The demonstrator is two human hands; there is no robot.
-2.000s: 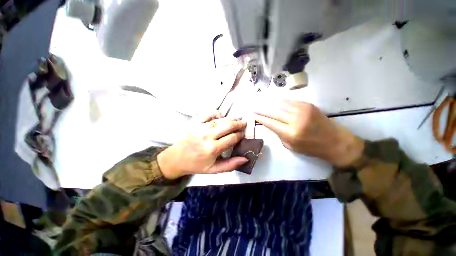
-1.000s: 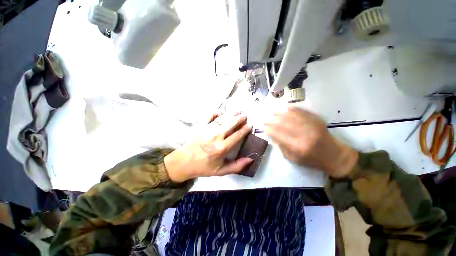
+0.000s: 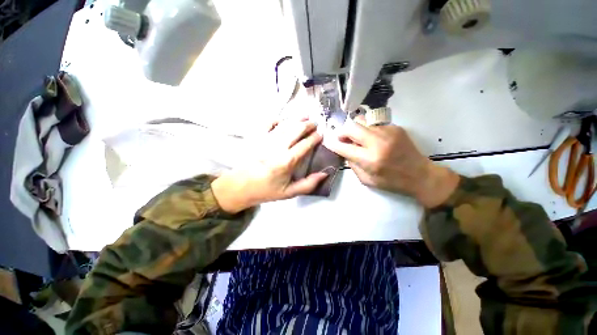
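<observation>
A dark brown piece [image 3: 322, 171] with a pale curved stitch line lies on the white table just below the presser foot [image 3: 335, 120]. My left hand [image 3: 275, 163] presses on it, thumb on the brown piece and fingertips near the foot. My right hand [image 3: 386, 157] is at the piece's upper right edge, close to the foot, with thumb and fingertips together; whether it pinches the edge is washed out. Light fabric [image 3: 177, 147] runs left from under my left hand, nearly lost against the table.
The machine head [image 3: 406, 39] stands above my hands. Orange-handled scissors [image 3: 571, 171] lie at the right table edge. Crumpled grey-beige cloth [image 3: 33, 167] with dark brown ends lies at the left edge. A white bottle-shaped fixture [image 3: 180, 39] is upper left.
The brown piece and my left hand have moved up towards the needle. My right hand, blurred before, has come in closer to the foot. The camera view has shifted slightly.
</observation>
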